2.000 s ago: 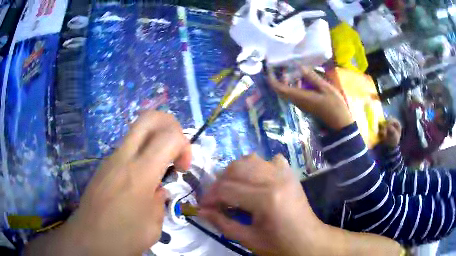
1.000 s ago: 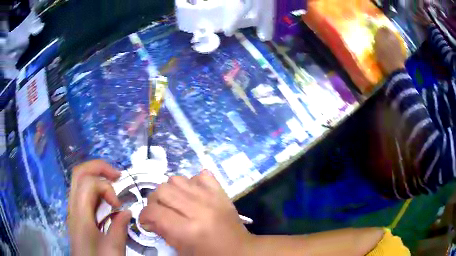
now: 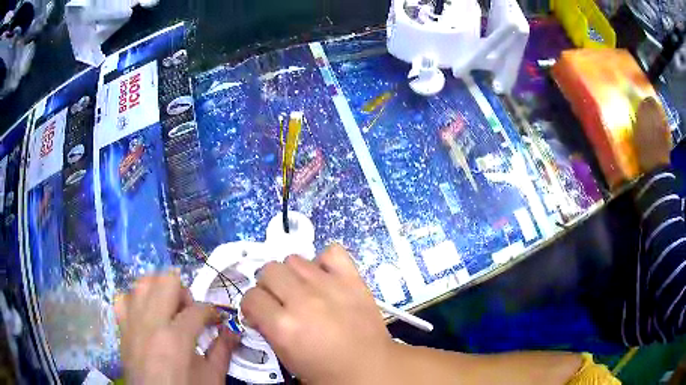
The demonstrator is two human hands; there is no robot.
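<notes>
A round white camera housing [image 3: 252,259] lies at the lower centre on the blue sheets. My left hand [image 3: 169,323] is blurred at its left side, fingertips pinching thin coloured wires [image 3: 231,322] inside the ring. My right hand [image 3: 320,312] covers the housing's right part, its fingers curled at the same wires; what they hold is hidden. Thin dark leads [image 3: 218,272] cross the ring's opening. A taped cable end [image 3: 290,150] on a dark lead stands up from the round side boss [image 3: 298,231]. A slim white rod [image 3: 406,316] sticks out right of my right hand.
Another white camera assembly [image 3: 432,37] with a bracket arm stands at the upper right. Beyond it are a yellow bin [image 3: 585,22] and an orange block [image 3: 605,105], with another person's hand [image 3: 651,135] on it. A white bracket [image 3: 94,30] sits at the upper left.
The blurred view has steadied and shifted, with more printed sheets showing at left. My hands stay on the housing; my left fingertips now meet at coloured wires. The other person's hand has left the waiting assembly.
</notes>
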